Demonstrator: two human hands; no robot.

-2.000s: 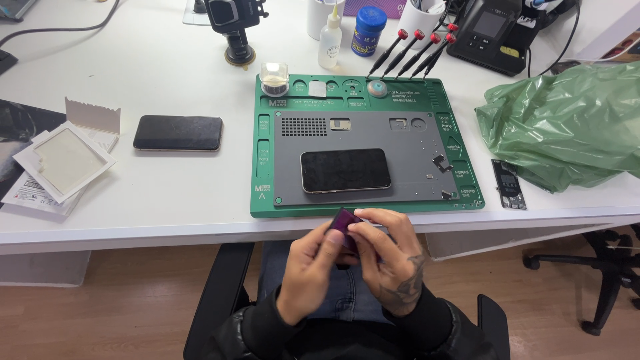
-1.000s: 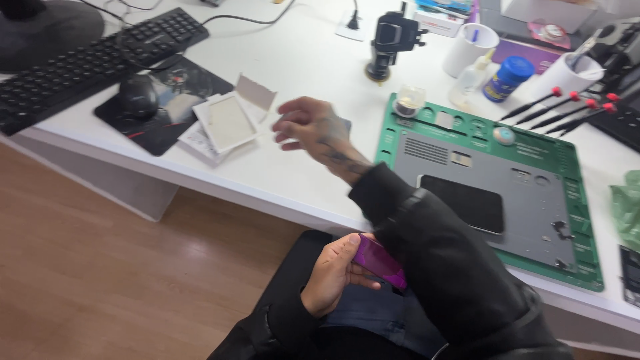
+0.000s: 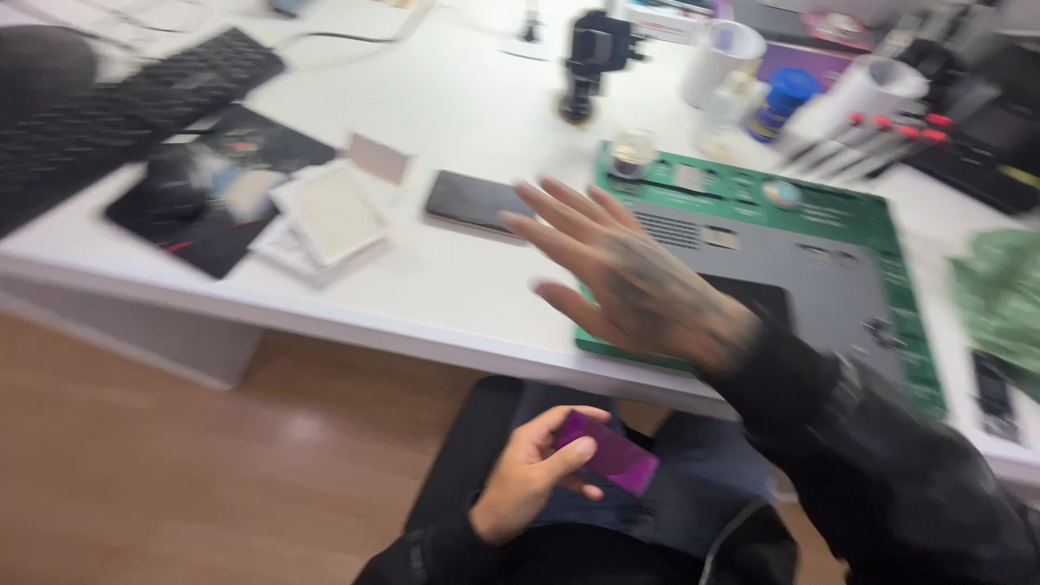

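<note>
Above my lap, my left hand (image 3: 544,471) pinches a thin purple rectangular piece (image 3: 616,457) between thumb and fingers. My right hand (image 3: 617,272), tattooed on its back, is spread over the left part of the green repair mat (image 3: 881,223), palm down and holding nothing. Its fingertips overlap the right end of a dark smartphone (image 3: 471,201) on the desk in this view; whether they touch it cannot be told. A second smartphone (image 3: 751,296) lies on the mat's grey panel, partly hidden by my right wrist and sleeve.
Left on the white desk are a keyboard (image 3: 138,122), a mouse (image 3: 172,183) and an open white box (image 3: 337,213). Behind the mat stand a black phone holder (image 3: 597,57), a blue jar (image 3: 784,101) and screwdrivers (image 3: 886,146). A green plastic bag (image 3: 1003,292) lies at right.
My right hand left the purple piece, reached toward the white box, and is now back nearer the mat with fingers spread. My left hand keeps the piece. The view has swung left.
</note>
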